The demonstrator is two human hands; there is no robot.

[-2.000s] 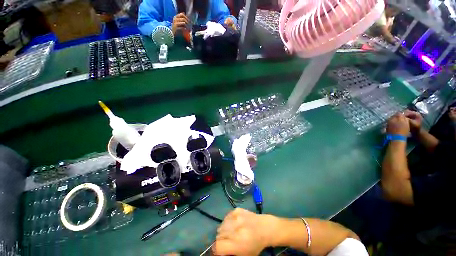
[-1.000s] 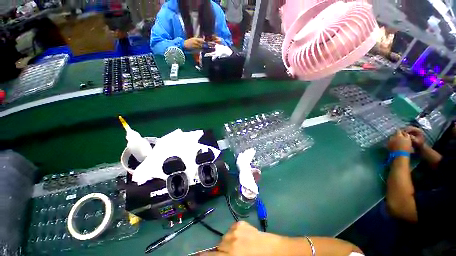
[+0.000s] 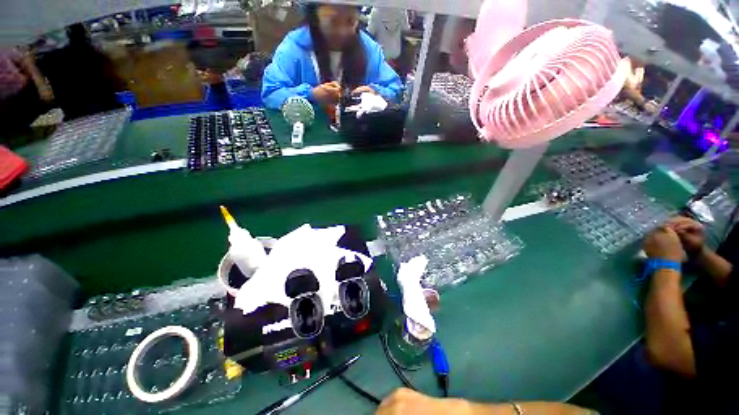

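My right hand is at the bottom edge, mostly cut off. Its back and a bracelet on the wrist show; its fingers and anything in them are hidden. My left hand is out of the picture. Nearest in front is a black box with a white wipe draped over it and two black oval hoods at its front. A dark pen-shaped tool lies before the box. A glass jar with a crumpled white wipe stands right of the box, beside a blue plug.
A tape roll lies on a clear tray at left. A white bottle with a yellow tip stands behind the box. Clear blister trays lie behind the jar. A pink fan hangs above. People work opposite and at right.
The view has tilted up, so the bench sits lower and further right. My right hand has sunk to the bottom edge. The thin tool seen at it one second ago is out of view.
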